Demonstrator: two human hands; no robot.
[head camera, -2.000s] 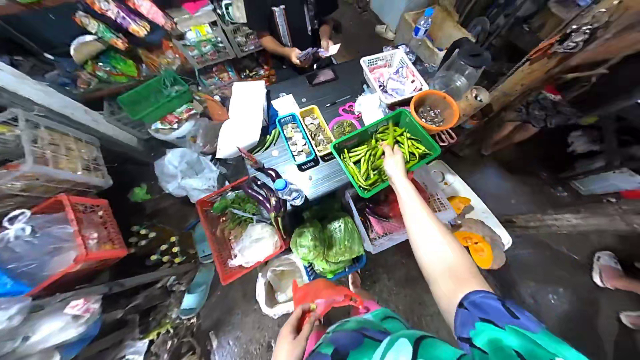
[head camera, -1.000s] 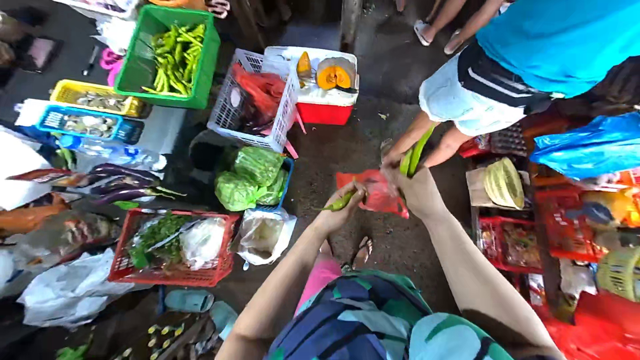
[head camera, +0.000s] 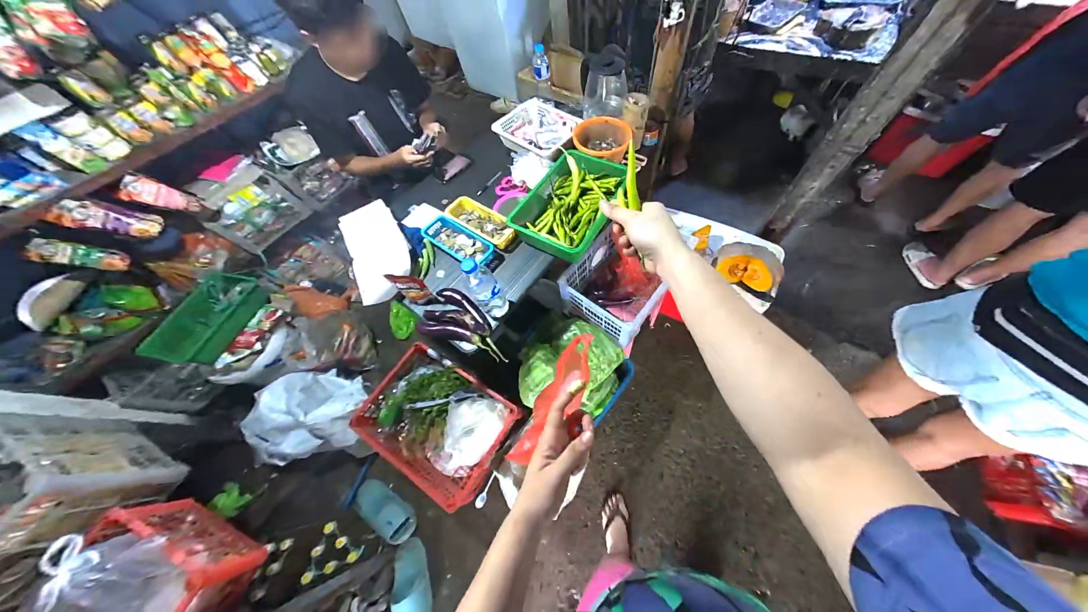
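Note:
My right hand (head camera: 642, 229) is closed around long green chili peppers (head camera: 631, 183), which stand upright above its fingers, just right of the green plastic basket (head camera: 544, 242) of green chilies (head camera: 574, 208). Below and to the left, my left hand (head camera: 561, 442) holds a red plastic bag (head camera: 565, 387), in front of bagged cabbages (head camera: 612, 348); whether anything is in the bag cannot be told. Under my right hand is a white plastic crate (head camera: 608, 319) with a red bag in it. Cut squash (head camera: 745, 272) lies on a white lid to the right.
A red crate (head camera: 442, 489) of greens, eggplants (head camera: 455, 319), a water bottle (head camera: 483, 289) and coin trays (head camera: 459, 240) stand to the left. Behind the table, a person (head camera: 361, 102) in black handles something. Another person (head camera: 977, 365) stands close at the right. A wooden post (head camera: 875, 110) leans beyond the squash.
The view has swung back to the table. My right hand has moved from beside the other person's hands to the chili basket, with green chilies in it.

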